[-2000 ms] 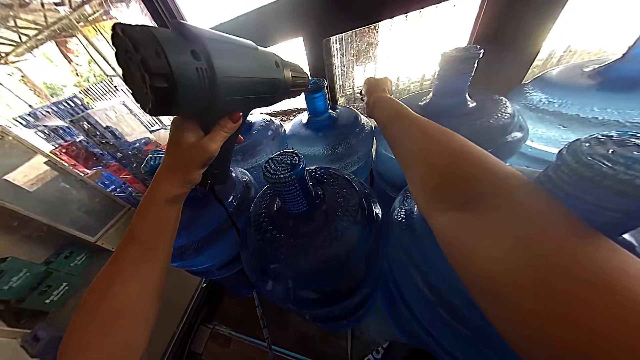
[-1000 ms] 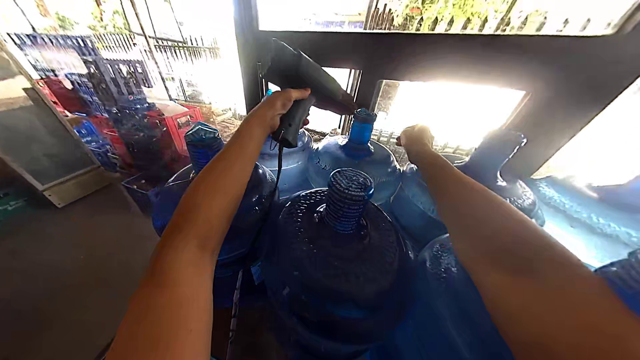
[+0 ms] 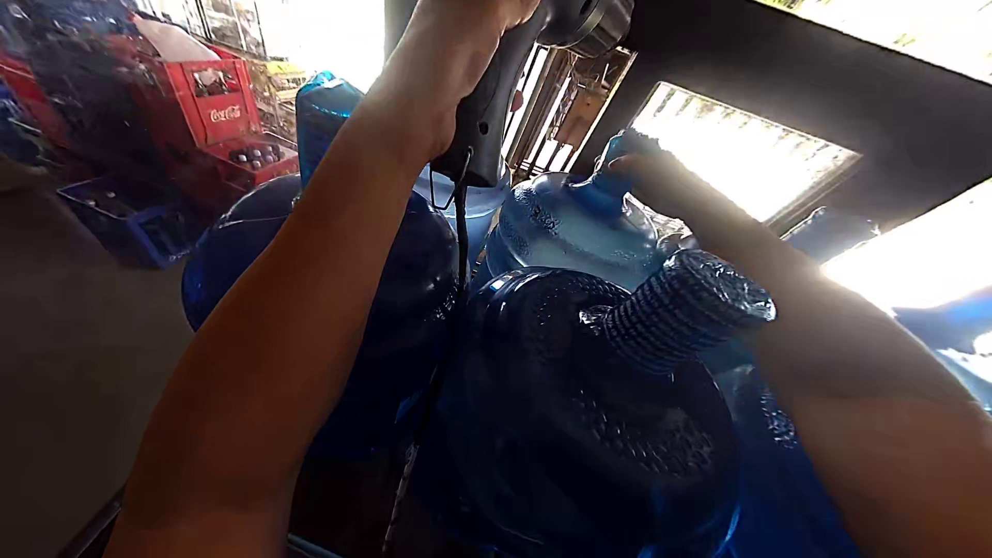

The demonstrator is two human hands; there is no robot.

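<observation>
At the top centre my left hand (image 3: 473, 46) grips the handle of a black heat gun (image 3: 496, 101), whose cord (image 3: 463, 232) hangs down between the bottles. Beyond it, my right hand (image 3: 647, 167) is at the neck of a light blue water bottle (image 3: 573, 229); whether its fingers close on the neck is hard to tell. Nearer stands a dark blue water bottle (image 3: 573, 418) with a ribbed, plastic-wrapped neck (image 3: 686, 310). Another large blue bottle (image 3: 248, 225) is partly hidden behind my left forearm.
Red Coca-Cola crates (image 3: 221, 108) and a blue crate (image 3: 128, 221) stand at the left on the floor. A dark window frame (image 3: 744, 70) runs behind the bottles. More blue bottles (image 3: 833, 232) are at the right.
My right hand has come to the far bottle's neck; a second ago it was to the right of it. The view has moved closer and tilted.
</observation>
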